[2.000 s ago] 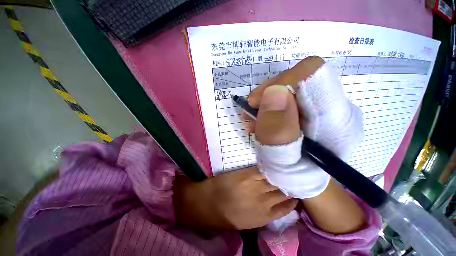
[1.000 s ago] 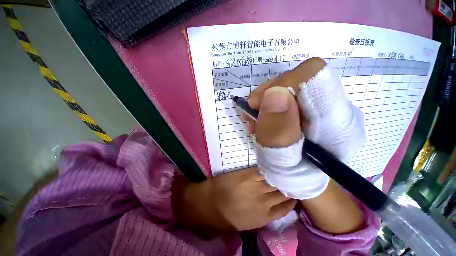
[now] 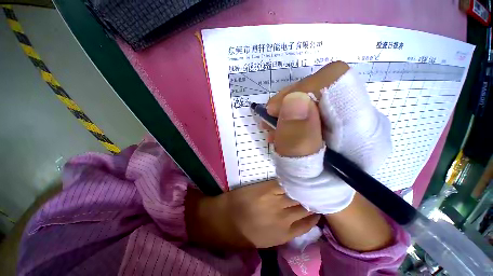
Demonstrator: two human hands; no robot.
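The white gridded inspection form [image 3: 427, 116] lies in front of me, with a grey header row and handwriting in its first left cell. My right hand [image 3: 319, 135], in a white cut-off glove with bare fingertips, grips a black pen [image 3: 373, 191] with a clear end. The pen tip is at the handwriting in that cell. My bare left hand [image 3: 257, 215] lies over the form's lower edge, its fingers bent against my right wrist. The right wrist partly hides the fingers, so I cannot tell whether they hold anything.
The form lies on a pink mat [image 3: 178, 91] on a green surface [image 3: 97, 70]. A dark checked item [image 3: 157, 21] lies at the top left. A dark pen-like object [image 3: 482, 91] and clear plastic [image 3: 440, 207] are at the right. Yellow-black floor tape [image 3: 59, 89] runs down the left.
The handwriting beside the pen tip has grown by small strokes. My right hand and the pen have shifted very slightly; my left hand stays in the same place.
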